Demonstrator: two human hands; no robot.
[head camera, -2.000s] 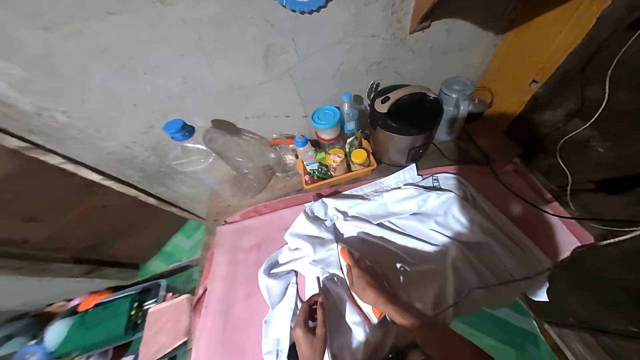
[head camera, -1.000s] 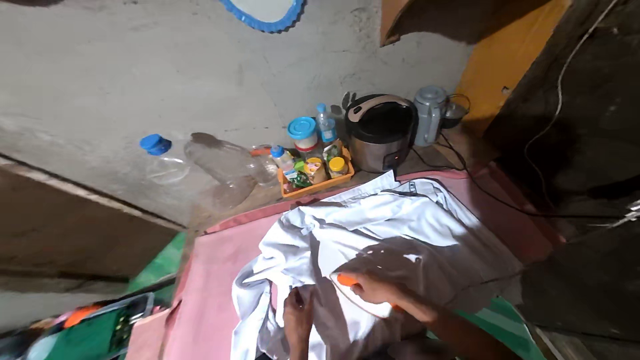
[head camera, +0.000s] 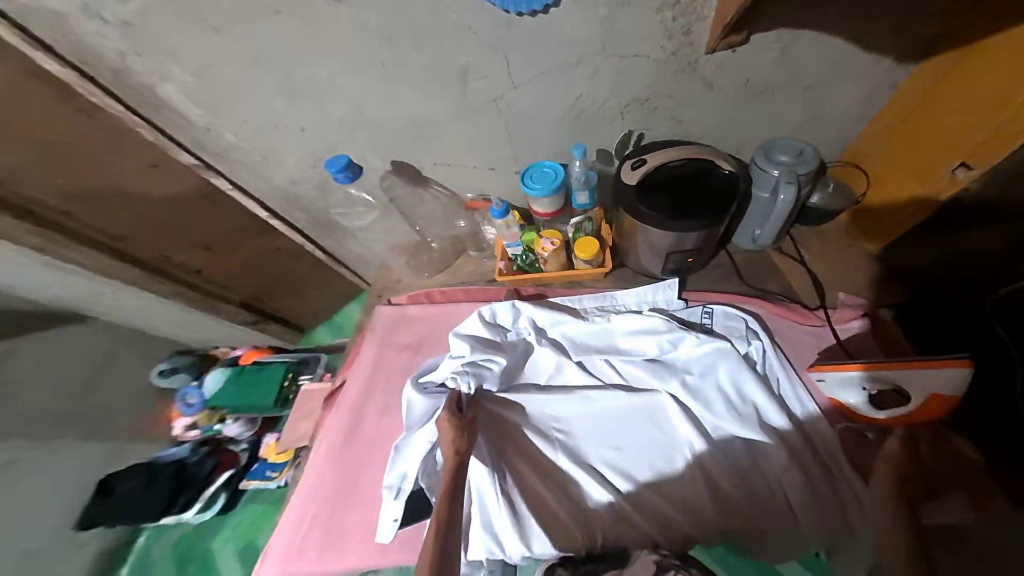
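A white long-sleeved shirt (head camera: 608, 408) lies rumpled over a pink cloth (head camera: 344, 480) on the table. My left hand (head camera: 458, 424) pinches the shirt fabric near the gathered sleeve at its left side. At the right edge of the shirt is a white and orange clothes iron (head camera: 892, 394), its long dark-edged side facing the wall. Just below the iron, in shadow, my right hand (head camera: 900, 456) is dim; whether its fingers close on the iron cannot be made out.
Along the wall stand a rice cooker (head camera: 680, 208), a grey lidded jug (head camera: 776, 192), an orange basket (head camera: 554, 276) of jars and packets, and clear plastic bottles (head camera: 428, 212). Black cords (head camera: 816, 288) run at the right. Left of the table are a loaded tray (head camera: 252, 388) and dark clothes (head camera: 160, 488).
My right hand, over the middle of the shirt with something orange in it before, is now off to the right beside the iron. My left hand stays at the shirt's left part.
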